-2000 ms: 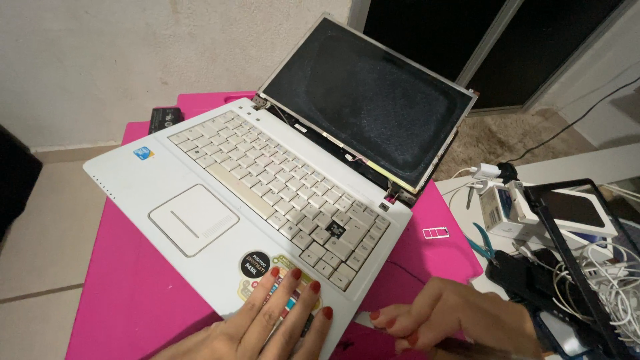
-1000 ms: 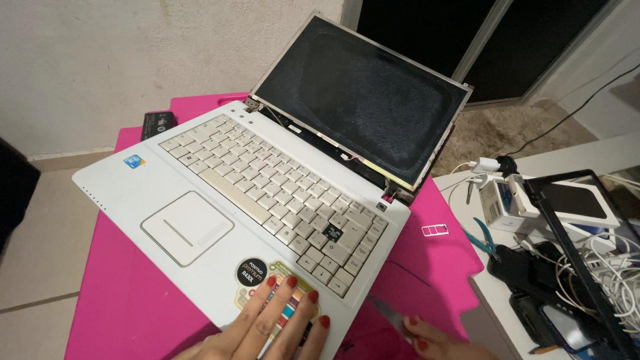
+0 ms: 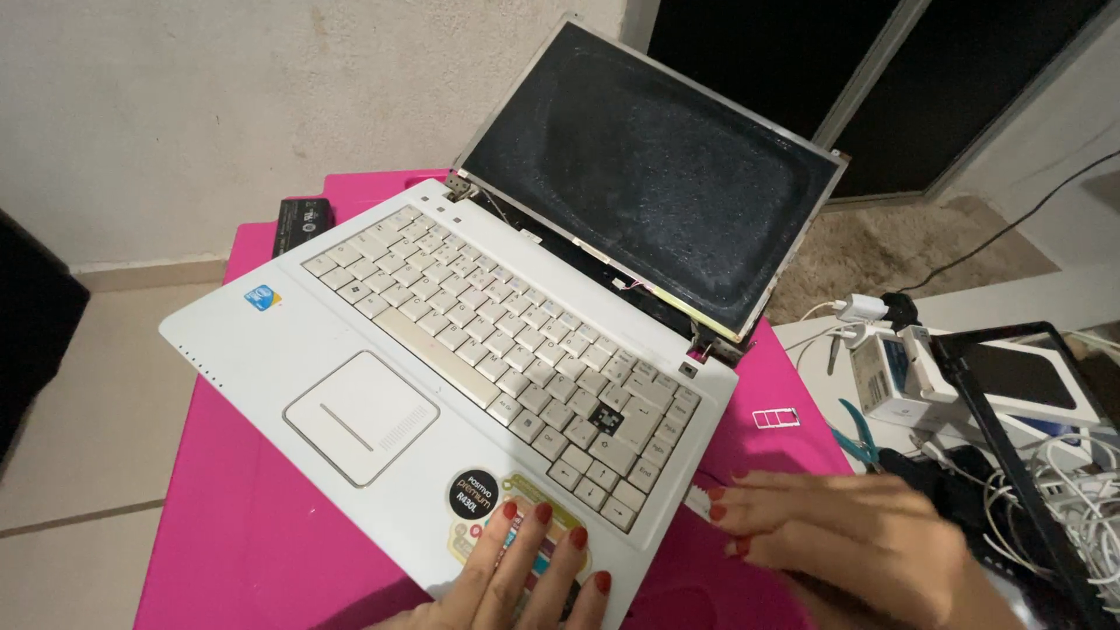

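A white Positivo laptop (image 3: 367, 324) lies turned at an angle with its lid up and its screen panel (image 3: 647, 175) bare of a bezel. One key position of the keyboard (image 3: 516, 350) lacks its keycap. My left hand (image 3: 525, 577) rests flat, fingers apart, on the stickers of the palm rest. At the laptop's right side, my right hand (image 3: 831, 534) has its fingertips at a small whitish piece (image 3: 698, 500) by the edge; whether it grips the piece is unclear.
The laptop stands on a pink table (image 3: 254, 516). A black battery (image 3: 302, 226) lies behind it, a small white tray-like frame (image 3: 776, 418) to its right. The white surface beyond holds teal-handled pliers (image 3: 859, 433), a black bezel frame (image 3: 1006, 437), boxes (image 3: 892, 376) and tangled white cables (image 3: 1059, 490).
My right hand has moved up from the lower edge of the view to the laptop's right side. My left hand stays on the palm rest.
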